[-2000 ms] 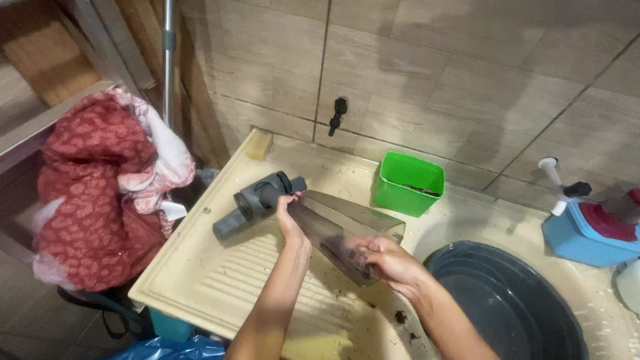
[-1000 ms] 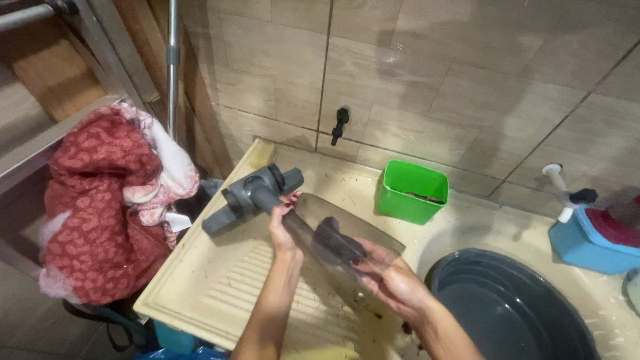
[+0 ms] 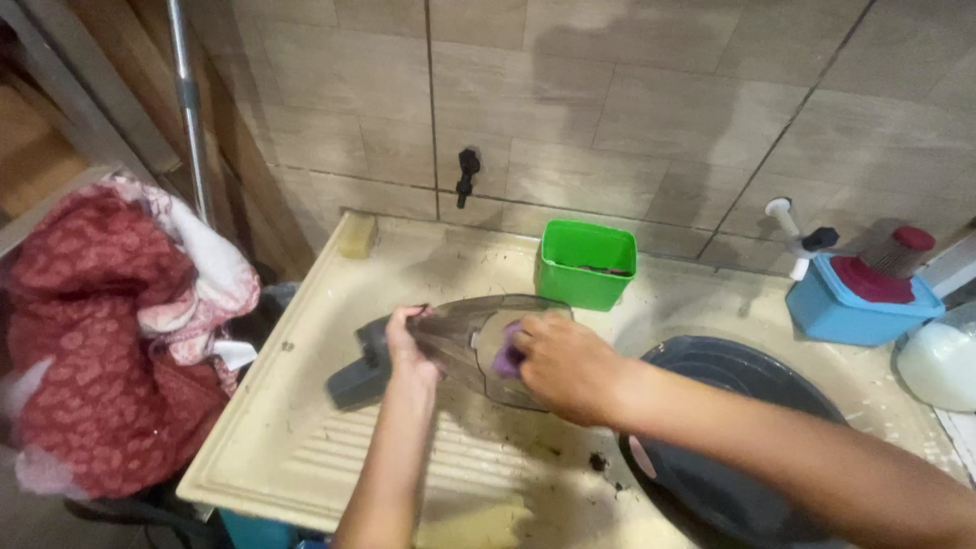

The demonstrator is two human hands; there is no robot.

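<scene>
My left hand [image 3: 412,347] grips the narrow end of a smoky, see-through plastic container [image 3: 457,328], which looks like a vacuum cleaner's dust bin, above the ribbed part of a cream sink top [image 3: 366,450]. A dark grey plastic part [image 3: 358,381] shows just left of that hand; whether it joins the container cannot be told. Fingers of my right hand [image 3: 553,358] are closed on a purple cloth or sponge [image 3: 507,354] at the container's wide open end. Dark crumbs of dirt [image 3: 598,461] lie on the sink top below.
Behind the container stands a green plastic bin [image 3: 587,282]. A dark basin [image 3: 732,442] is at the right, under my right forearm. Farther right are a white tap [image 3: 789,229] and a blue box [image 3: 862,309]. Red patterned fabric [image 3: 99,343] hangs at the left; a black tap [image 3: 467,177] juts from the wall.
The container has turned, and its wide end now points more to the right. My right hand, earlier on the container's side, is now at its opening with the purple cloth or sponge.
</scene>
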